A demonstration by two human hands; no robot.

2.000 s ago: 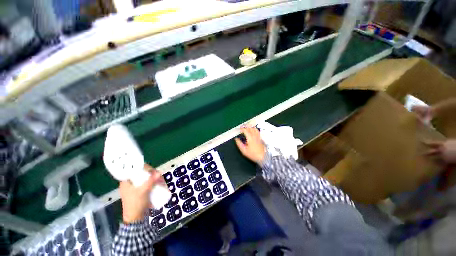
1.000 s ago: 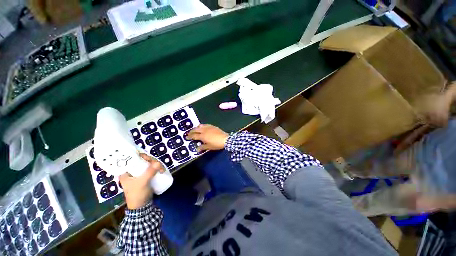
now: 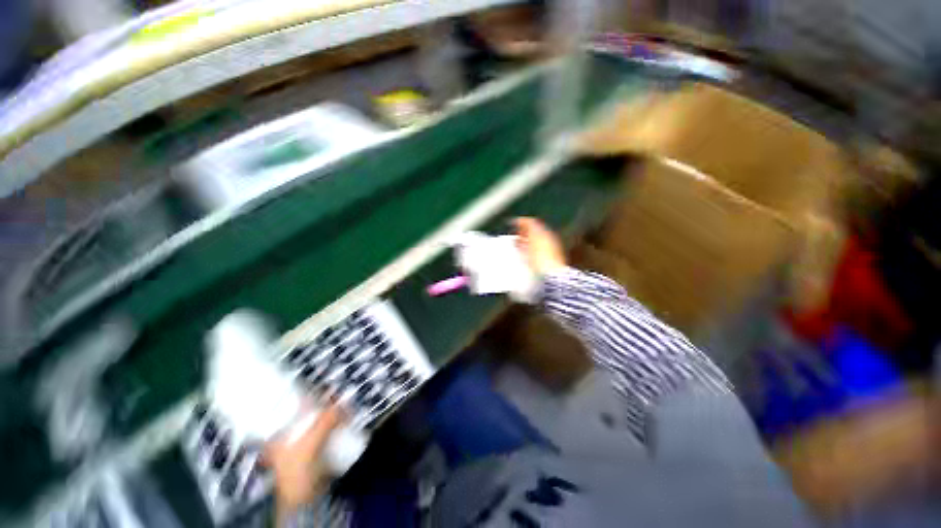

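The frame is blurred. My left hand (image 3: pixel 301 449) holds the white unit (image 3: pixel 248 376) by its handle, with the thick tube pointing up and left above the sticker sheet. The sticker sheet (image 3: pixel 384 345), white with rows of black face stickers, lies on the bench partly behind the unit. My right hand (image 3: pixel 541 248) is at the crumpled white wiping cloth (image 3: pixel 497 266), at its right side; blur hides whether the fingers grip it. The pink hand tool (image 3: pixel 448 286) lies on the bench just left of the cloth.
Another white unit (image 3: pixel 88 387) is at the far left. A large open carton (image 3: pixel 702 222) stands at the right. Beyond the green belt (image 3: pixel 310 232) are a white tray (image 3: pixel 222 170) and a yellow-topped tub (image 3: pixel 402 106). A pale shelf (image 3: pixel 237 52) crosses the upper left.
My right hand has left the stickers and moved up and right to the cloth. My left hand still holds the white unit. The camera view has shifted.
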